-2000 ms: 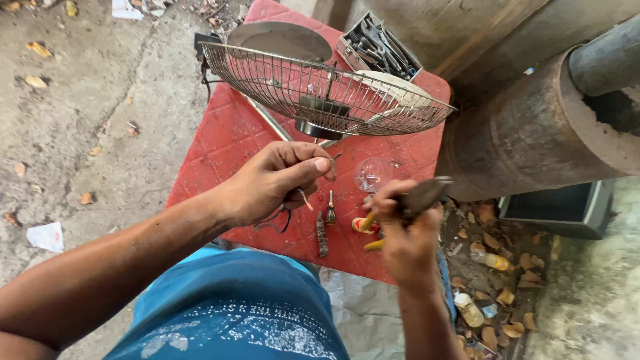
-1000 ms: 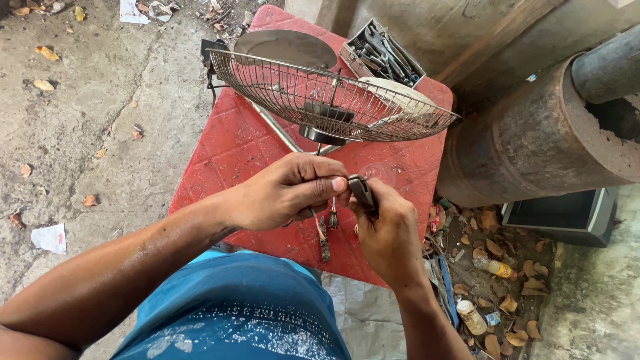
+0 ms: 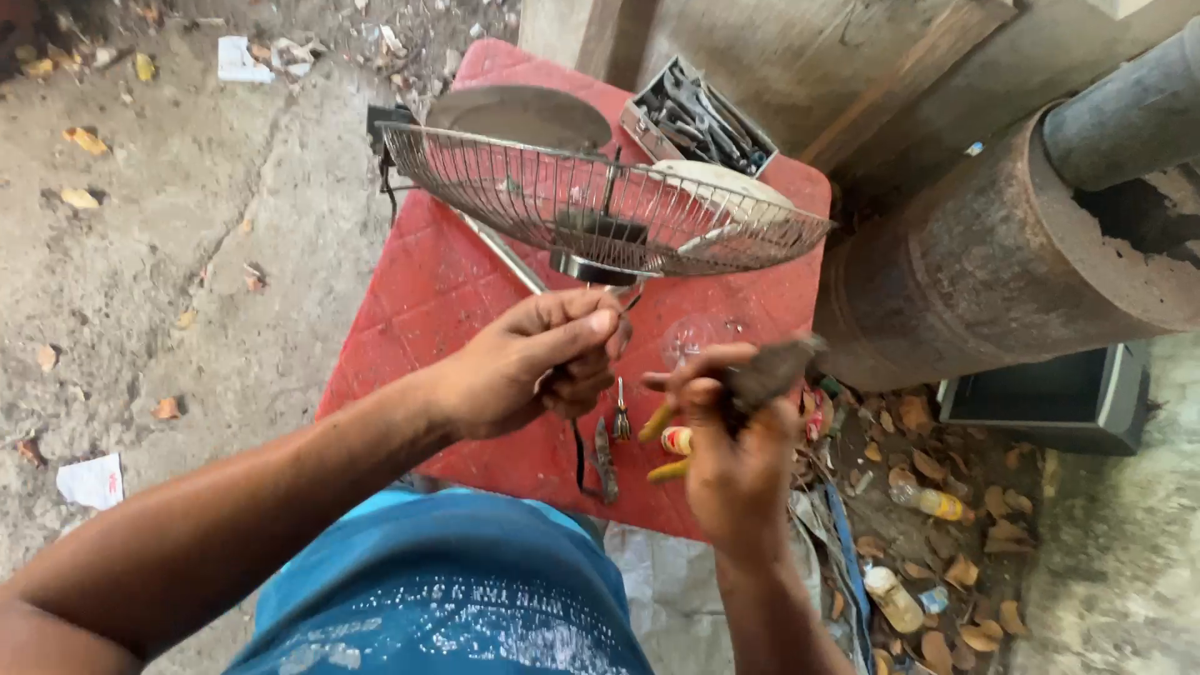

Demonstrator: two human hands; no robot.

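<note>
A wire fan guard with a dark motor hub stands tilted on the red table. Just below the hub, my left hand pinches something thin, likely a wire, mostly hidden by the fingers; a black cord hangs beneath it. My right hand, blurred, holds a dark-headed tool, apparently pliers with yellow handles. Between the hands lie a small screwdriver, a worn knife-like tool and a red-and-white roll. A clear round plastic piece lies behind my right hand.
A metal box of tools sits at the table's far edge, near a round grey disc and a pale round cover. A rusty drum stands at the right, beside a dark bin-like casing, bottles and dry leaves.
One second ago my hands were together, with the tool's head by my left fingertips. My right hand has since moved away to the right with the tool; my left hand stays below the hub.
</note>
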